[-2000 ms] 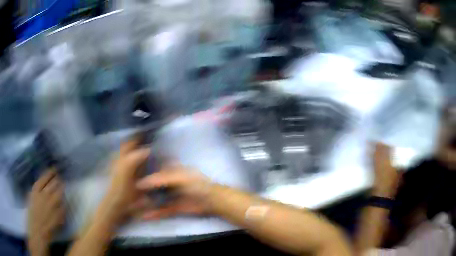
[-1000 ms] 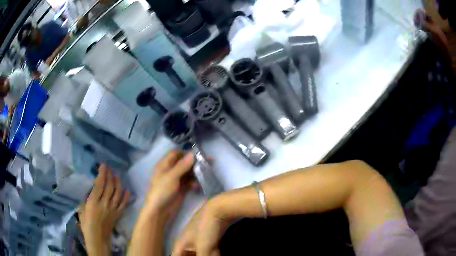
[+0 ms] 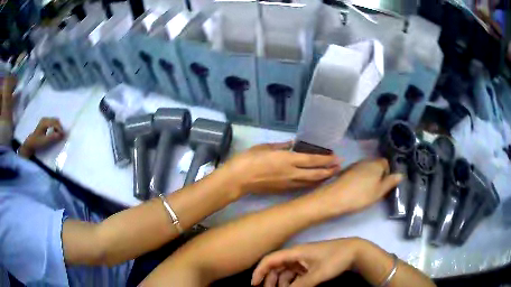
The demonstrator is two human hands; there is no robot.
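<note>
Several dark grey handheld blowers (image 3: 417,185) lie in a group at the right. The arm I take as mine reaches across from the bottom; its left hand (image 3: 367,188) is beside the nearest blower, and whether it grips anything is hidden. My right hand (image 3: 314,262), with a bangle at the wrist, lies low at the front edge, fingers loosely curled and nothing visible in it. A pale carton (image 3: 330,106) stands tilted with white flaps open. Another hand (image 3: 280,168), from a blue-sleeved arm, is at its dark lower edge. The crossing arms make ownership uncertain.
A row of blue-grey retail cartons (image 3: 235,89) with open flaps stands along the back. More grey blowers (image 3: 168,134) lie at the left, beside crumpled white plastic (image 3: 126,101). A blue-sleeved person (image 3: 33,218) sits close at the left; another hand (image 3: 45,134) rests at the far left.
The view has swung left and levelled. The blue-sleeved arm and the tilted carton now show in front. The blower group has shifted to the right of the picture.
</note>
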